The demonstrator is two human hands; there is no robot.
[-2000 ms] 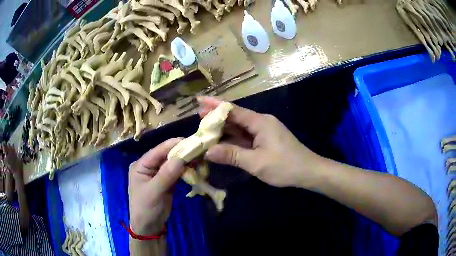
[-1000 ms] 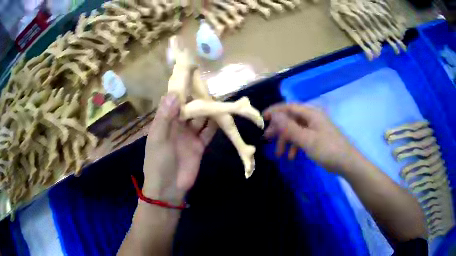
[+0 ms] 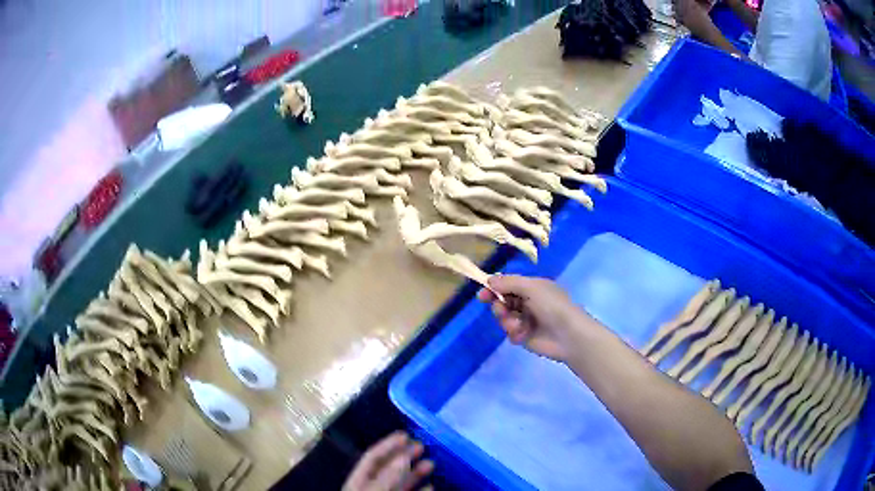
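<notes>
My right hand (image 3: 532, 312) holds a joined beige leg pair (image 3: 427, 240) by one foot, at the bench's front edge, beside overlapping rows of leg pairs. Its two legs spread apart, and its hip end points to the back left. Whether it touches the bench cannot be told. My left hand (image 3: 389, 465) is low in the picture, partly cut off by the bottom edge, with fingers apart and nothing seen in it. Finished leg pairs (image 3: 317, 216) lie in a long row on the brown bench (image 3: 350, 316).
A blue bin (image 3: 518, 422) at the right holds a row of single legs (image 3: 768, 374). Two white bottles (image 3: 248, 362) and a white oval piece (image 3: 142, 466) lie at lower left. A green surface (image 3: 336, 105) runs behind. Another blue bin (image 3: 662, 144) holds black parts; a person's arm (image 3: 705, 24) is beyond.
The view has swung right along the bench. The leg pair has passed from my left hand to my right, which now holds it out over the bench edge. My left hand has dropped low.
</notes>
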